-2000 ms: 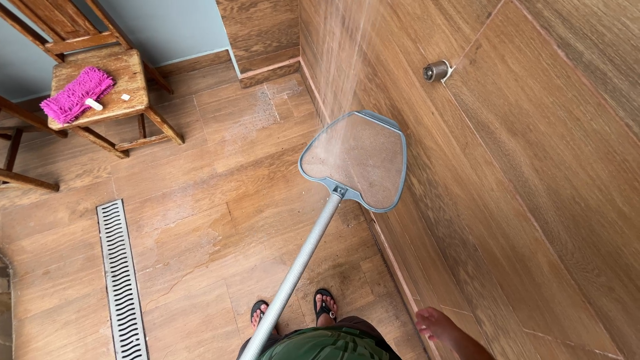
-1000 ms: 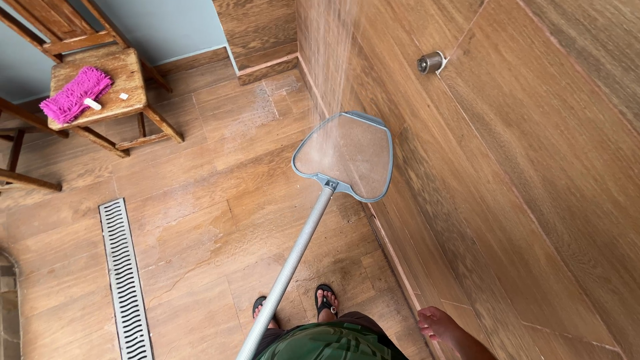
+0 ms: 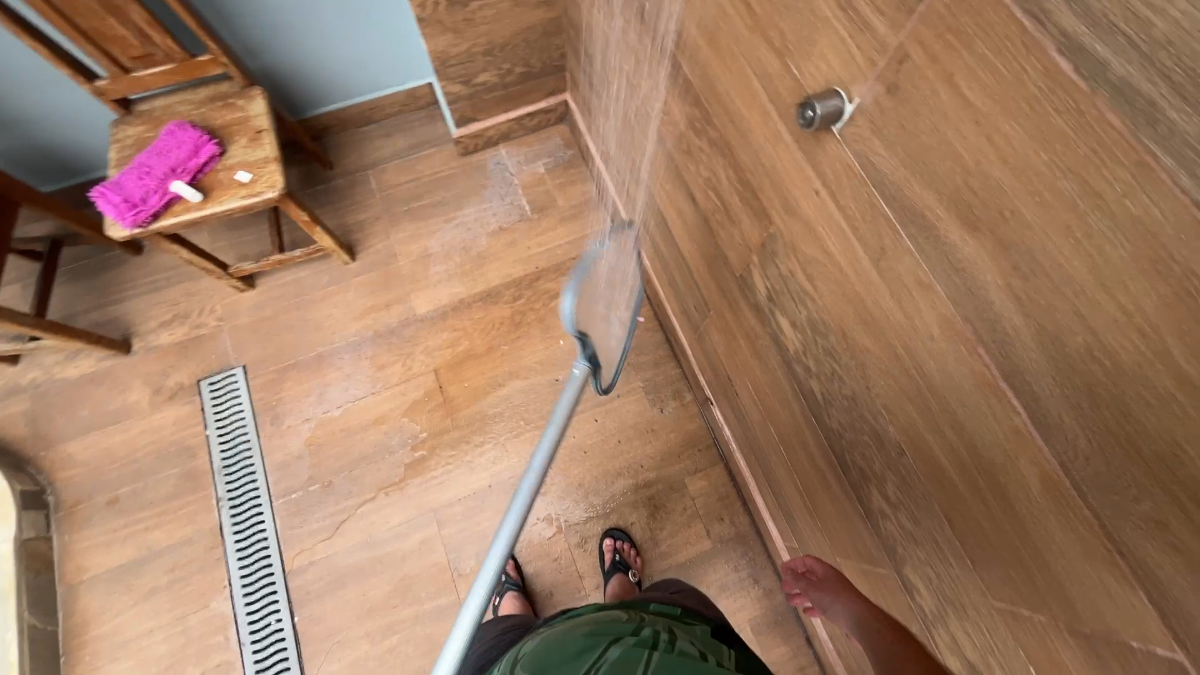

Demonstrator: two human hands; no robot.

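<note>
A flat pool skimmer net [image 3: 605,309] with a grey frame is tilted nearly edge-on beneath falling water [image 3: 623,122], beside the wood-look tiled wall. Its pale metal pole [image 3: 525,497] runs down and out of view at the bottom, left of my body. My left hand is not in view. My right hand [image 3: 808,583] is low at the right, near the foot of the wall in the picture, fingers loosely curled, with no object seen in it. Whether it touches the wall is unclear.
A wooden chair [image 3: 197,112] at the upper left bears a pink shaggy microfiber mitt [image 3: 159,173]. Part of another wooden chair [image 3: 56,323] shows beside it. A slotted metal floor drain [image 3: 248,525] crosses the wet floor. A metal wall fitting [image 3: 823,110] juts from the wall.
The net has turned from facing the view broadly to nearly edge-on. The water fell across it in the earlier frames too. My right hand stays low at the right.
</note>
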